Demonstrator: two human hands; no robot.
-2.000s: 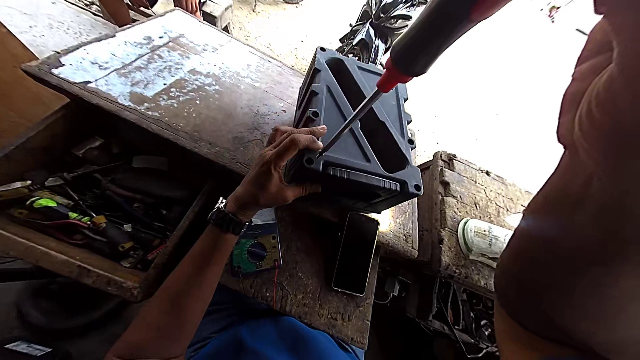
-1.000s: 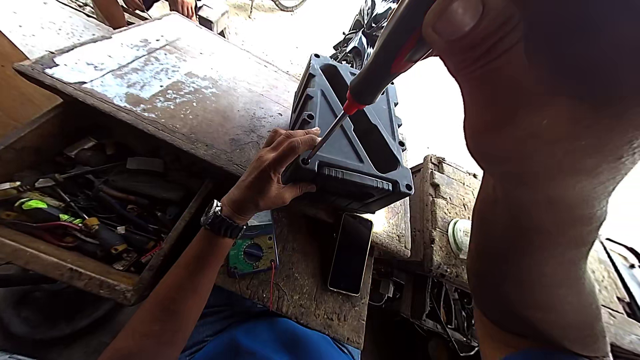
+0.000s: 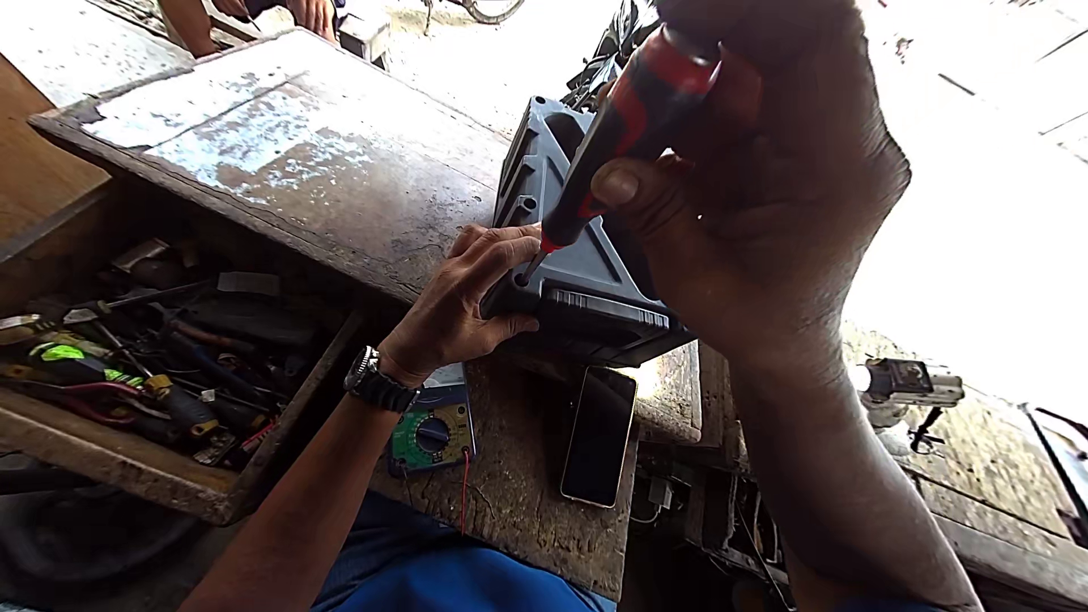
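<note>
My right hand (image 3: 739,187) is wrapped round the black-and-red handle of a screwdriver (image 3: 616,127). The shaft slants down to a round hole at the near left corner of a dark plastic housing (image 3: 586,255), with ribs and slots on its upper face. At that same corner my left hand (image 3: 463,297), a watch on its wrist, grips the housing, fingers on top by the shaft and thumb on the near side. Whether a screw sits in the hole cannot be seen. The housing's right part is behind my right hand.
A multimeter (image 3: 432,433) with a red lead and a phone (image 3: 599,438) lie on the worn wooden table (image 3: 510,518). At left, an open drawer (image 3: 110,455) holds pliers and other tools. A clamp-like metal device (image 3: 914,382) is at right. Another person's hands (image 3: 310,13) are at top left.
My right hand has come lower and further left over the housing, and more of the screwdriver's handle is in view. The left hand keeps its hold at the corner.
</note>
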